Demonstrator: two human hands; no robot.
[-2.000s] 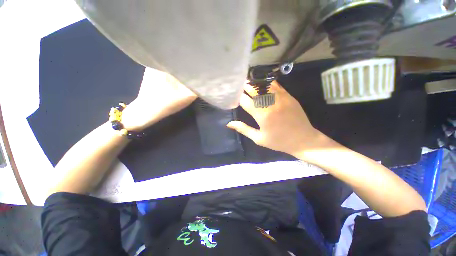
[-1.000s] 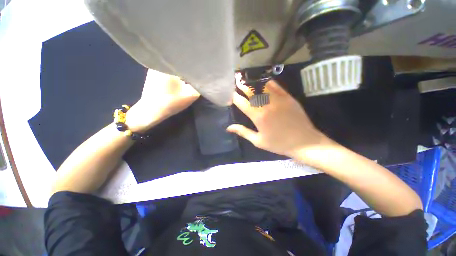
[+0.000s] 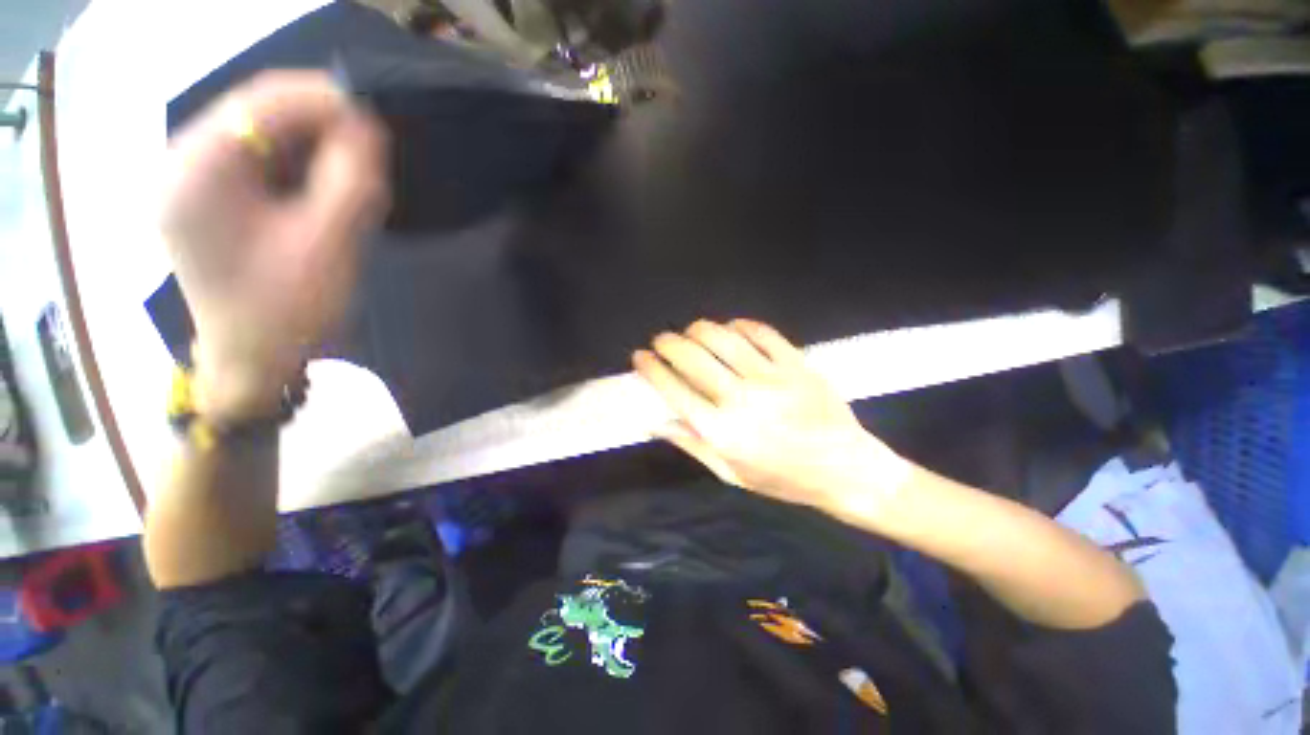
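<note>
A dark garment panel covers most of the sewing table. A slightly greyer rectangular piece shows on it at left of centre. My left hand is raised and blurred at the left, its fingers curled and seemingly pinching a lifted fold of the panel; the exact grip is blurred. My right hand lies flat at the panel's front edge, fingers apart, holding nothing. Small metal parts near the needle show at the top; the cloth hides what is under them.
The white table edge runs along the front, with a brown strip at the left. A blue basket stands below at right, near pale cloth. A red object is low at left.
The view has shifted, and the large machine head has left the picture. My left hand has moved left and up. My right hand has come back to the front edge. The panel's left part is now folded.
</note>
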